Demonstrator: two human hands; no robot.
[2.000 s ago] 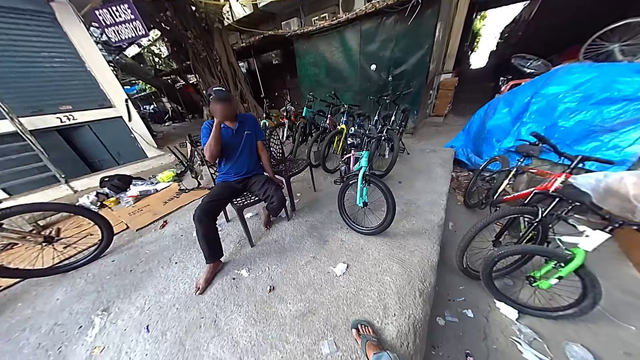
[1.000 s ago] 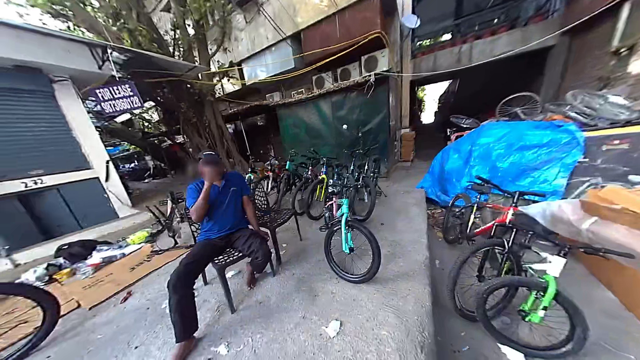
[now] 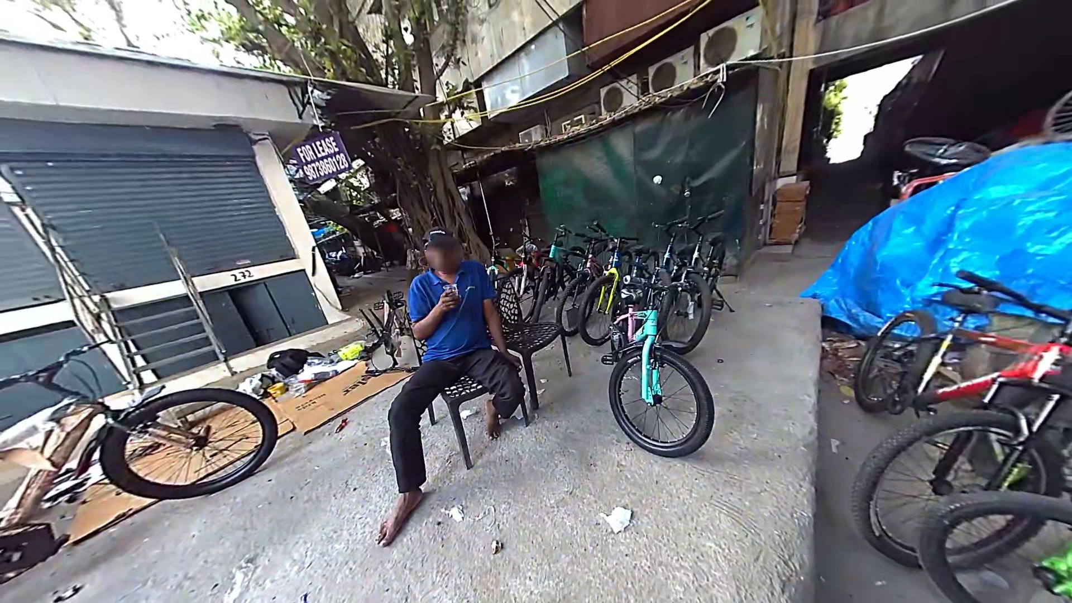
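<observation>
Neither my left hand nor my right hand shows in the head view. In front of me a person in a blue shirt (image 3: pixel 456 314) sits barefoot on a dark patterned chair, one hand raised at chest height around a small object that I cannot make out. An empty chair of the same kind (image 3: pixel 536 337) stands beside the person. A bicycle with a turquoise fork (image 3: pixel 650 360) stands on the concrete to the right of the chairs. Behind it is a row of several bicycles (image 3: pixel 599 293) before a green tarpaulin (image 3: pixel 645 172).
The raised concrete slab drops at its right edge (image 3: pixel 811 469). Beyond it stand a red bicycle (image 3: pixel 988 381) and others near a blue tarpaulin (image 3: pixel 971 226). At left are a bicycle wheel (image 3: pixel 113 444), flattened cardboard (image 3: pixel 335 402) and a shuttered front (image 3: pixel 159 209). Paper scrap (image 3: pixel 618 519) lies ahead.
The seated person's raised hand has come down from the face to the chest. My view has swung upward and left, and a foot in a flip-flop at the bottom has left it.
</observation>
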